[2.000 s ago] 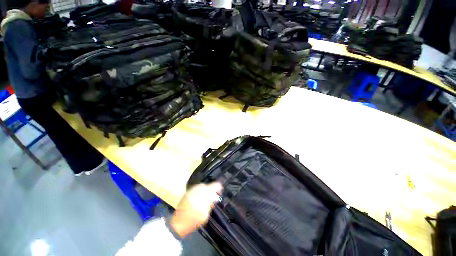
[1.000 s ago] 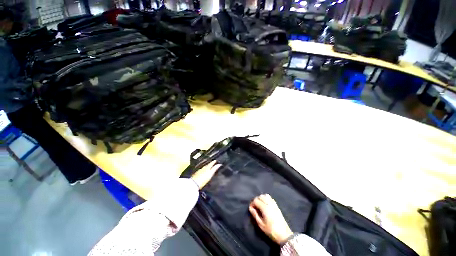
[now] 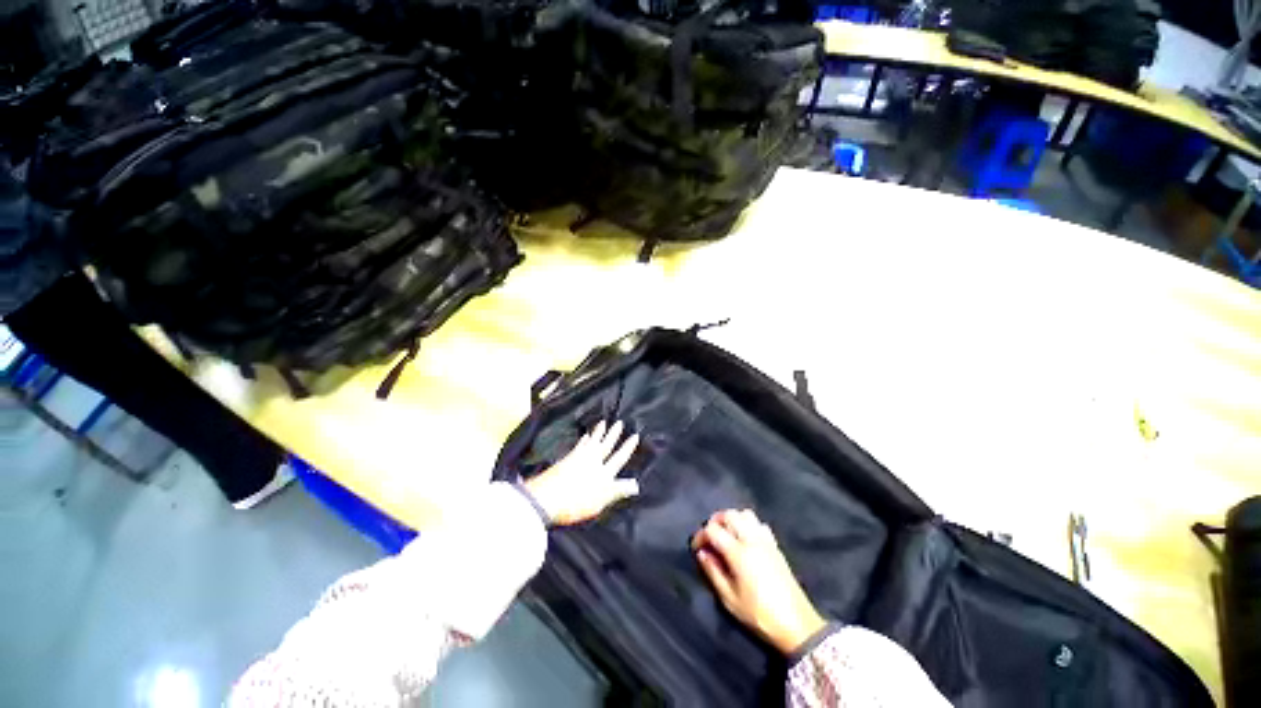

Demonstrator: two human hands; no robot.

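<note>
The backpack (image 3: pixel 802 484) lies opened flat at the near table edge, its black inside facing up. A strip of camouflage shows along its far left rim. My left hand (image 3: pixel 588 481) lies on the lining near the top left end, with its fingers spread and nothing seen in it. My right hand (image 3: pixel 747 567) rests on the middle of the lining with its fingers curled. Whether it pinches the cloth or something small cannot be told. A small pale mark (image 3: pixel 1062 656) shows on the black part at lower right.
Stacked camouflage backpacks (image 3: pixel 304 208) stand at the left, and another pile (image 3: pixel 678 125) stands behind. Thread snips (image 3: pixel 1079 548) and a small yellow thing (image 3: pixel 1146 425) lie at right. A dark bag (image 3: pixel 1240 602) is at the right edge. A person's leg (image 3: pixel 152 394) shows at left.
My right hand has come into view and lies on the lining. My left hand has moved from the bag's left rim onto the lining and spread its fingers. The view has tilted down.
</note>
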